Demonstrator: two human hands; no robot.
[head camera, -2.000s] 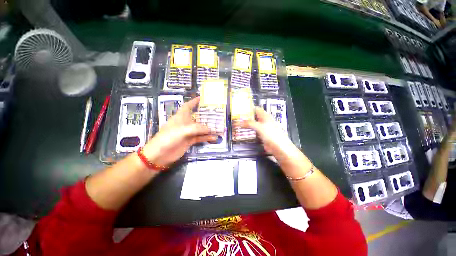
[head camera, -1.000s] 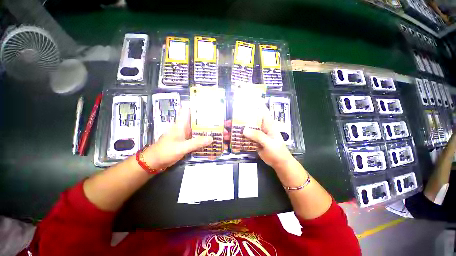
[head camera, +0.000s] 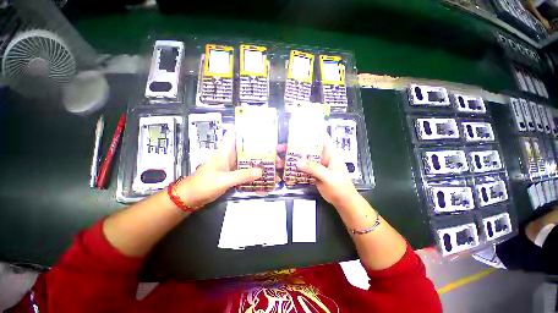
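My left hand (head camera: 220, 171) holds a keypad mobile phone (head camera: 257, 143) upright, front towards me, thumb on its keys. My right hand (head camera: 327, 174) holds a second keypad phone (head camera: 305, 137) beside it, thumb also on the keys. Both screens glare white inside yellow frames. The two phones are slightly apart, above the near row of the blister tray (head camera: 131, 198). In the tray's far row several phones (head camera: 218, 73) lie front up, and one phone (head camera: 164, 70) lies back up at the left. More phones lie back up in the near row (head camera: 156, 153), partly hidden by my hands.
White slips (head camera: 254, 223) lie below the tray. A red pen (head camera: 112, 151), a white pen (head camera: 96, 151) and a desk fan (head camera: 40, 61) are at the left. A neighbouring tray of phones (head camera: 462, 171) is at the right. Another person's arm (head camera: 541, 229) shows at the right edge.
Both phones have been raised from the near row towards me, with my thumbs now on the keys. Over the last second they have hardly moved. The other person's arm at the right has shifted.
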